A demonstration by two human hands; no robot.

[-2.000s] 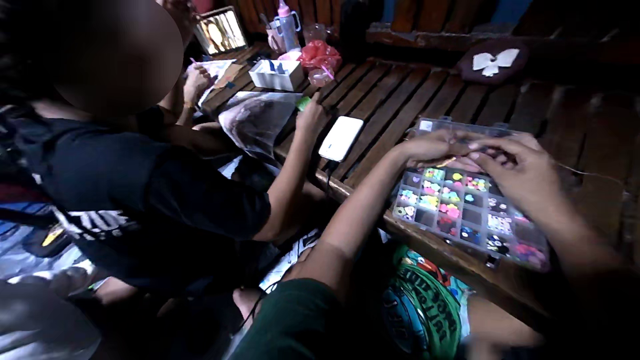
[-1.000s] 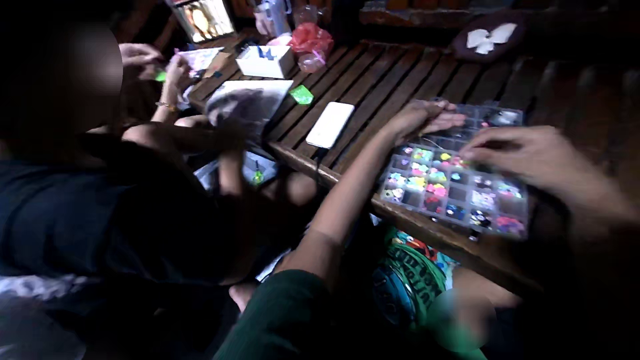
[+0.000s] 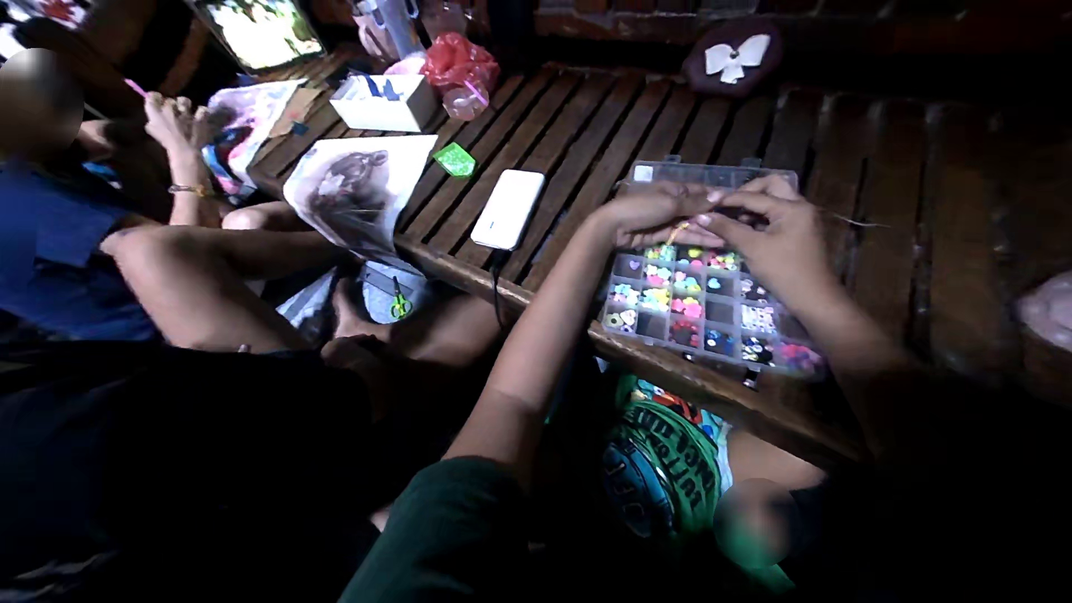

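Observation:
My left hand (image 3: 670,216) is held palm up over the clear plastic compartment box (image 3: 624,322), its fingertips meeting those of my right hand (image 3: 775,226). My right thumb and forefinger are pinched together at the meeting point, and a thin cord (image 3: 863,223) trails off to the right behind that hand. A small yellow piece (image 3: 677,233) shows beneath my left fingers; whether they grip it is unclear. Colourful beads (image 3: 657,298) of several shapes fill many compartments. The box's raised lid (image 3: 712,174) lies behind my hands.
The slatted wooden bench (image 3: 578,117) holds a white power bank or phone (image 3: 508,209) with a cable, a green packet (image 3: 455,159), a printed sheet (image 3: 356,188), a white box (image 3: 385,105) and a red plastic bag (image 3: 461,63). Other people sit at left; green-handled scissors (image 3: 400,300) lie near them.
My hands were apart over the box one second ago and now meet at the fingertips. The nearby person's arm has left the bench edge, where it reached two seconds ago.

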